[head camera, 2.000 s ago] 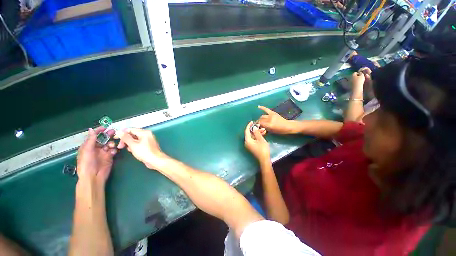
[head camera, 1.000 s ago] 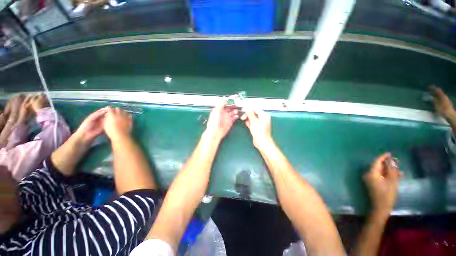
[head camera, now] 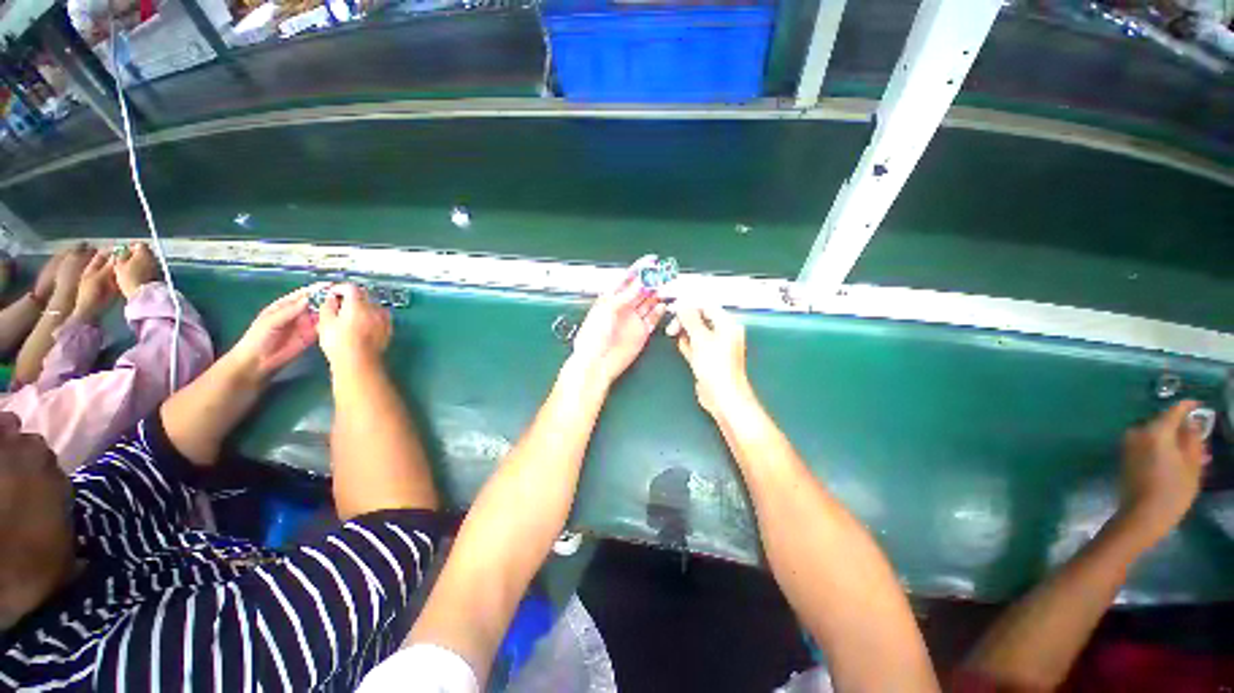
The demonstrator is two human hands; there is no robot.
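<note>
My left hand point(head camera: 620, 325), palm up and bare, holds a small glinting unit point(head camera: 654, 275) in its fingertips, in front of the white rail. The unit looks silvery with pale blue-green parts; its details are too small to tell. My right hand point(head camera: 711, 349) is just to the right of it, with thumb and fingertips pinched close together, a little below the unit. Whether something thin is between them I cannot tell. Another small squarish unit point(head camera: 564, 328) lies on the green ledge, left of my left hand.
The white rail point(head camera: 501, 271) and an upright point(head camera: 886, 163) stand beyond the green ledge point(head camera: 866, 447). Small bright units point(head camera: 460, 217) lie on the belt; a blue bin point(head camera: 660, 54) is behind it. A person in stripes point(head camera: 271, 596) works at left. Another person's hand point(head camera: 1167, 467) is at right.
The view has swung from the right-hand neighbour to straight ahead. The green board seen beside the held unit is no longer separate. The right-hand neighbour's hand has moved further right.
</note>
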